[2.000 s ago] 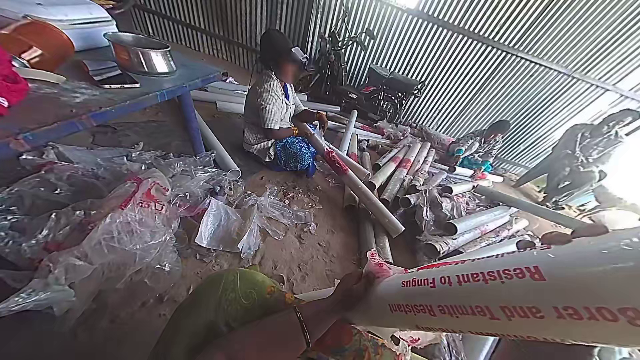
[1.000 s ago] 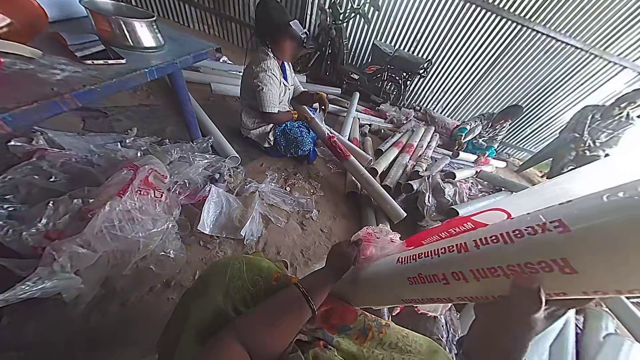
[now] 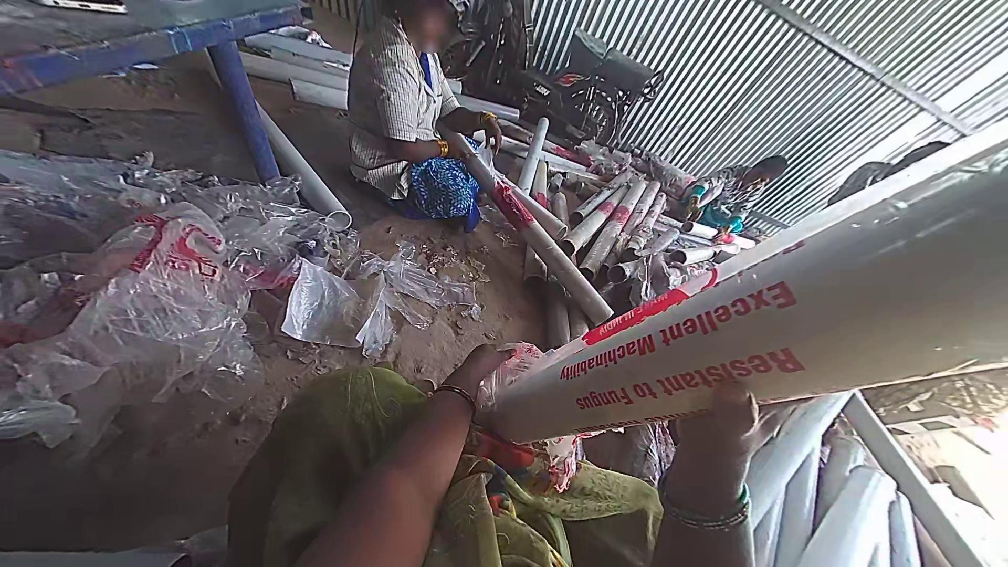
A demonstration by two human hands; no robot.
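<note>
A large pale tube (image 3: 677, 339) with red printing slants from my lap up to the right edge. Thin clear and red plastic film (image 3: 516, 366) bunches at its near end, where my left hand (image 3: 484, 366) grips the film; the fingertips are partly hidden. Under the tube's lower side, my right hand (image 3: 720, 413) supports it, with the fingers partly behind it. Green patterned cloth (image 3: 339, 441) covers my lap below both forearms.
Crumpled clear plastic film (image 3: 173, 315) covers the ground at left, by a blue table leg (image 3: 244, 110). A seated person (image 3: 409, 110) holds another tube (image 3: 543, 236) ahead. Piled tubes (image 3: 610, 224), a motorcycle (image 3: 583, 87) and a second person (image 3: 732, 197) are beyond. Wrapped tubes (image 3: 850, 504) lie at lower right.
My right hand, out of sight two seconds ago, now shows under the tube. More of the tube's near end is uncovered, and the film is bunched at that end. The view has shifted.
</note>
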